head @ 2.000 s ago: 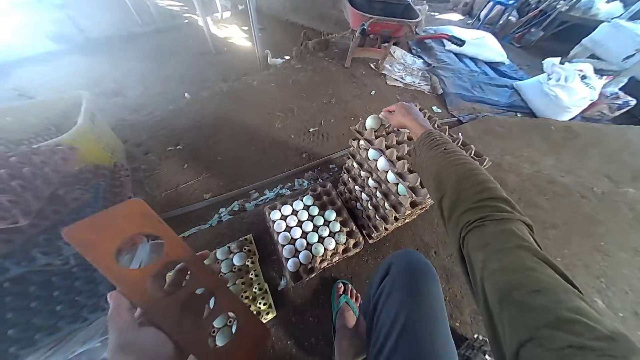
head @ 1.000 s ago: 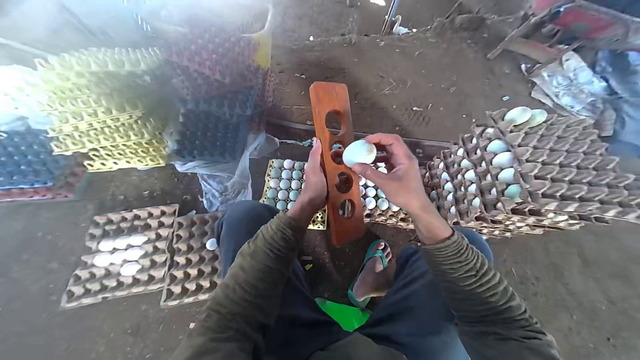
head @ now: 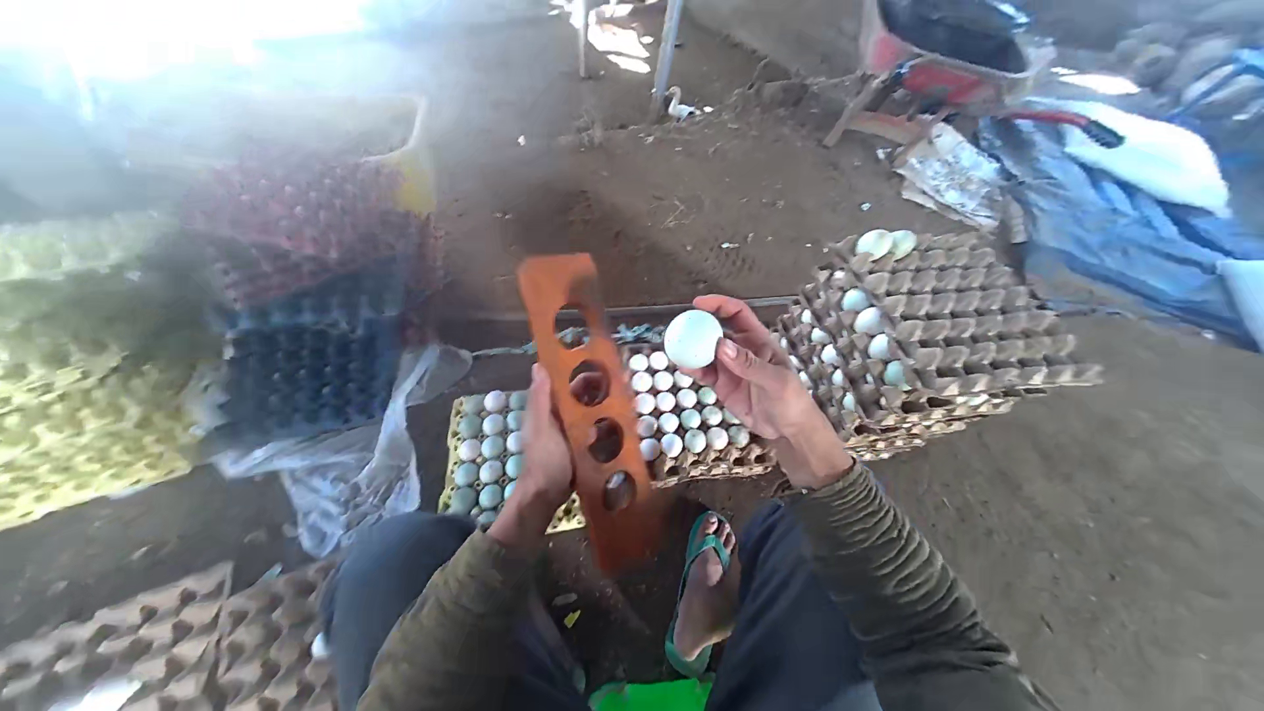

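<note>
My left hand [head: 545, 444] grips the edge of an orange-brown board with several round holes [head: 599, 425], tilted upright in front of me. To its right, my right hand [head: 765, 390] holds a whitish egg [head: 693, 339] between thumb and fingers, apart from the board. Beneath the board, a yellowish egg tray [head: 460, 425] holds pale bluish and white eggs. Beside it a brown pulp tray [head: 726, 462] carries rows of white eggs. Farther right, stacked brown pulp trays [head: 968, 316] hold several eggs along their left side, with a pair of eggs [head: 886, 243] on the top rear edge.
Yellow [head: 89, 415], dark blue [head: 311, 346] and red trays are stacked at left, beside crumpled clear plastic [head: 370, 474]. Brown trays [head: 148, 632] lie at lower left. My sandalled foot [head: 706, 592] is below the board. A red wheelbarrow [head: 948, 74] and blue tarp [head: 1066, 217] stand behind.
The egg in my right hand was near the board's holes one second ago and is now apart from it, to the right. Two seconds ago that hand was at the right-hand tray stack.
</note>
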